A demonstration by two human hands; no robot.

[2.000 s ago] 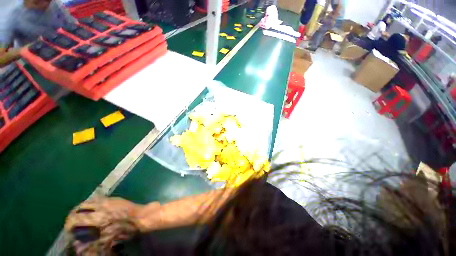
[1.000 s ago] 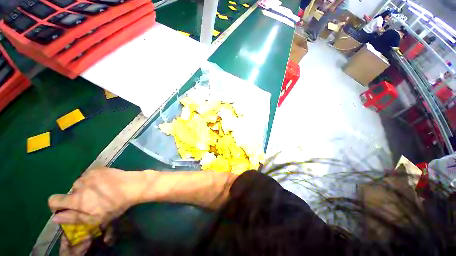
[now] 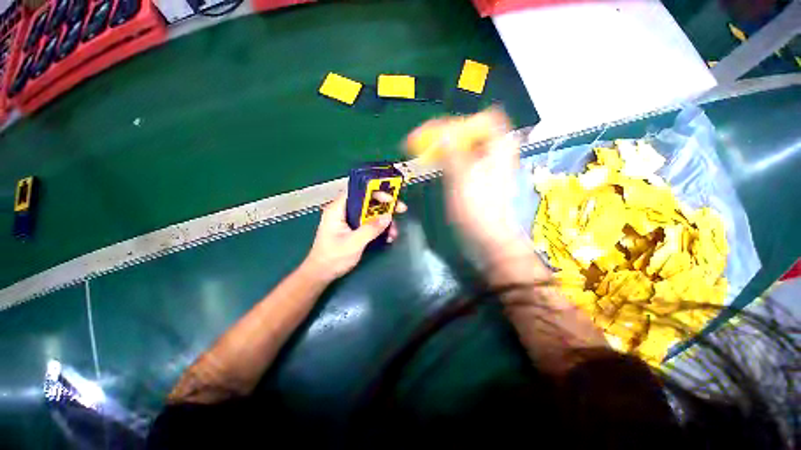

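Observation:
My left hand (image 3: 342,239) holds a dark blue-black unit, possibly stacked units, with a yellow frame piece (image 3: 381,200) on its face, at the pale metal edge strip. The frame's cut-outs show dark. My right hand (image 3: 479,167) is strongly blurred, right of the unit and apart from it. Its fingertips look yellowish; whether it holds a piece cannot be told. A clear plastic bag (image 3: 733,206) at right bears a heap of loose yellow pieces (image 3: 628,237).
Beyond the metal strip (image 3: 220,224), yellow plates (image 3: 396,86) lie with dark units on the green belt. Another dark unit (image 3: 25,220) with yellow is at far left. A red tray of units (image 3: 97,60) is upper left. A white sheet (image 3: 606,66) is upper right. Clear packaging (image 3: 75,387) lies lower left.
The view has swung left, so the bag sits farther right. My left hand and its unit now show clearly. My right hand, earlier at a yellow-covered piece by the strip, is now apart from the unit.

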